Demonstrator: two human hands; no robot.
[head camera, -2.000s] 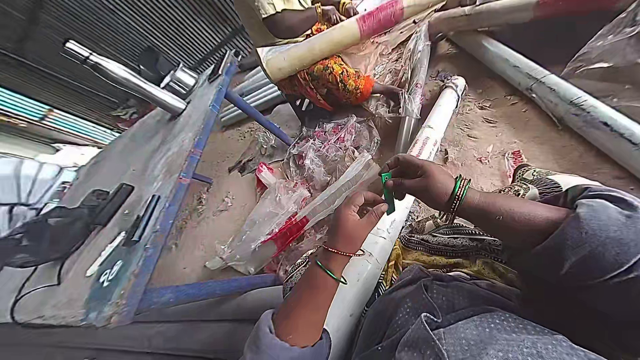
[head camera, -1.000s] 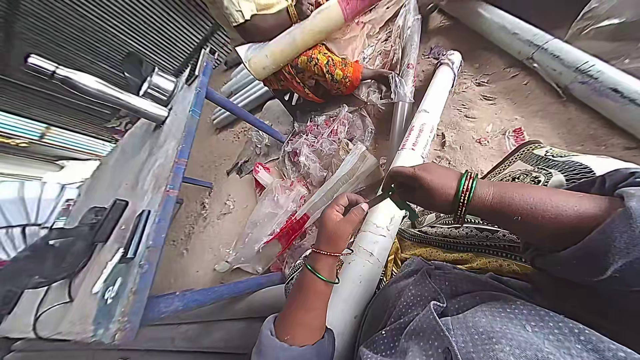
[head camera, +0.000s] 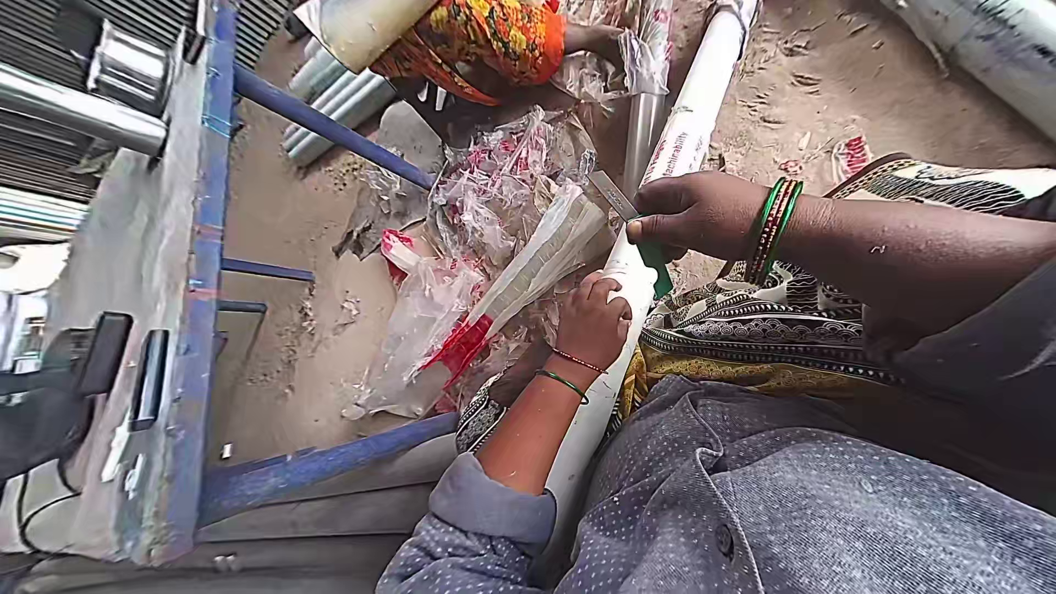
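A long pipe or bar in white plastic wrap (head camera: 693, 107) lies slanting across my lap, with red print on its upper part. My left hand (head camera: 592, 320) rests on the wrapped pipe, its fingers curled against the wrap; whether it pinches the film cannot be told. My right hand (head camera: 697, 219) grips a green-handled cutter (head camera: 656, 268) just above the pipe. The cutter's flat metal blade (head camera: 612, 195) points up and to the left, past my thumb. Crumpled clear and red plastic film (head camera: 511, 181) is heaped left of the pipe.
A blue-edged metal table (head camera: 206, 247) stands at the left, bearing a shiny metal cylinder (head camera: 82, 107). Another person's hand (head camera: 594, 40) touches film near the top. Grey pipes (head camera: 342, 107) lie beneath the table's blue brace. A thick wrapped pipe (head camera: 990, 58) lies at the upper right.
My hands, close together around the green piece two seconds ago, are now apart. The cutter's metal blade now shows plainly, and my left hand has come down onto the pipe.
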